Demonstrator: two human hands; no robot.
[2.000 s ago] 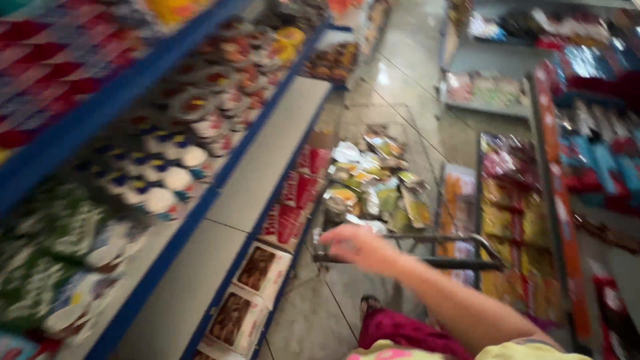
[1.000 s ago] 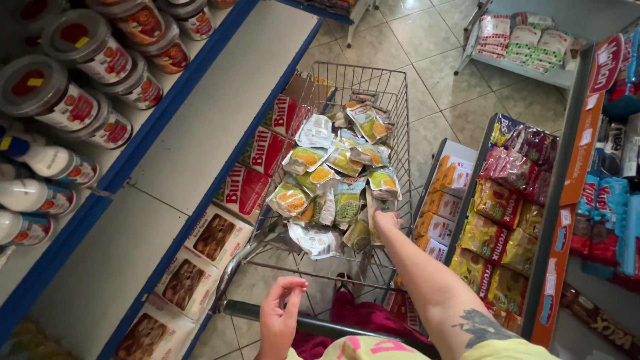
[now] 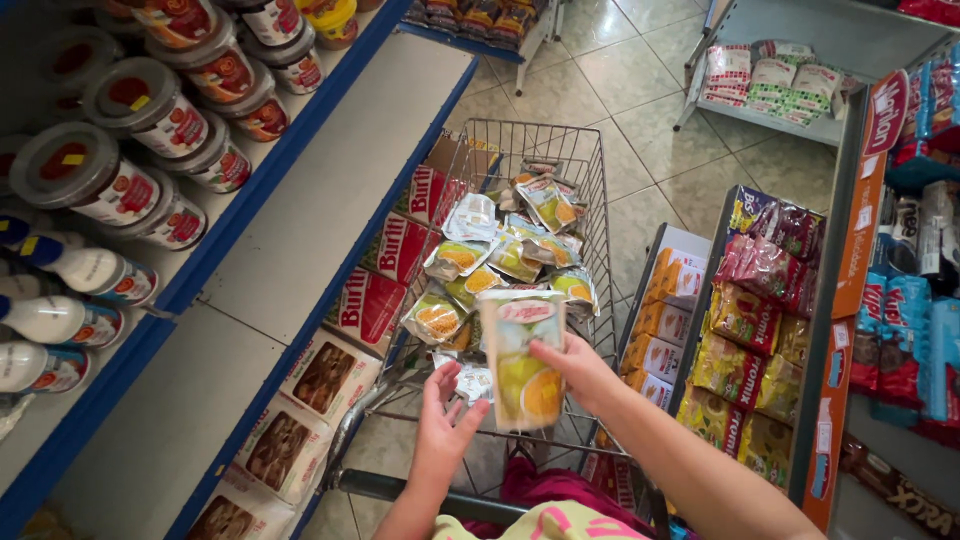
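My right hand (image 3: 574,367) grips the side of a stand-up food pouch (image 3: 523,367), green with a yellow picture, held upright over the near end of a wire shopping cart (image 3: 604,180). Just left of that pouch is my left hand (image 3: 446,412), its fingers apart and nothing in it. Beyond both hands, a heap of similar pouches (image 3: 480,255) fills much of the cart's basket; some lie with their silver backs up. The cart's dark handle bar (image 3: 375,484) passes below my left wrist.
A blue-edged shelf (image 3: 330,172) stands at left, with plastic tubs (image 3: 180,127) and white bottles (image 3: 82,266) on the level above and red boxes (image 3: 367,304) beneath. Snack packets (image 3: 735,337) line a rack close at right. A grey shelf (image 3: 795,124) holds small packs at the upper right.
My right hand has come up from the heap in the cart with a pouch in it. My left hand has moved from near the handle bar to beside that pouch.
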